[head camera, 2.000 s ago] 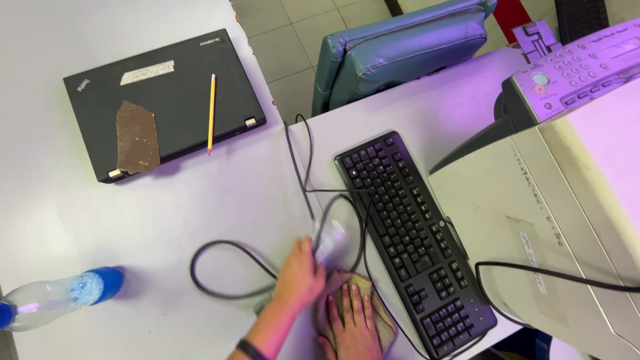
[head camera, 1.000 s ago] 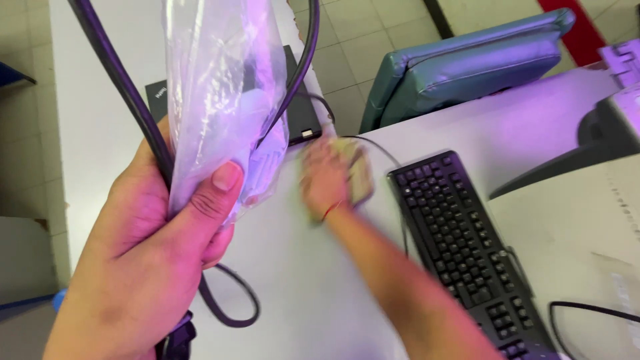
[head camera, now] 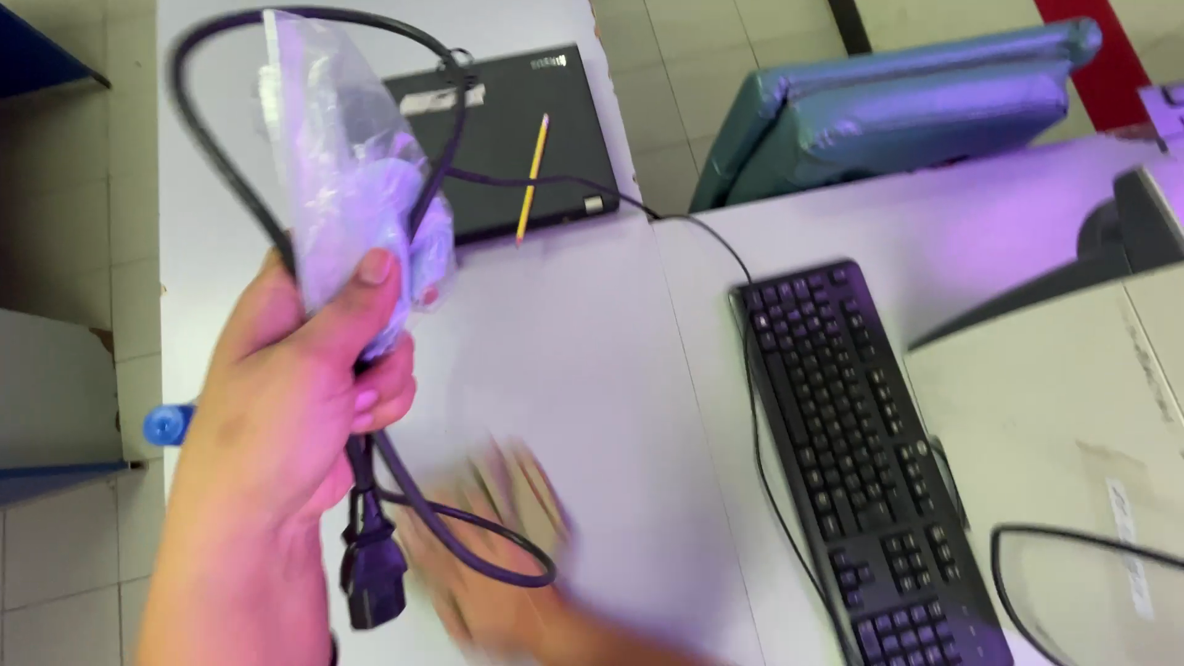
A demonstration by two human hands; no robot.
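My left hand (head camera: 305,370), raised over the desk, grips a clear plastic bag (head camera: 342,176) with a pale item inside. The same hand holds a looped black power cable (head camera: 199,139), whose connector (head camera: 375,573) hangs below the fist. My right hand (head camera: 490,555) is blurred, low over the white desk, with a tan cloth (head camera: 523,490) at its fingers; its exact hold is unclear. Beyond the bag lies a closed black laptop (head camera: 527,120) with a yellow pencil (head camera: 533,180) across it.
A black keyboard (head camera: 832,407) lies right of the hands, beside a pale office machine (head camera: 1036,416). Behind the desk is a green padded chair (head camera: 906,111). A blue bottle cap (head camera: 168,425) shows at the left edge. A thin cable crosses the laptop and desk.
My left hand has lifted the bag and cable from the desk. My right hand has swept with the cloth from near the laptop back toward me. The view has shifted.
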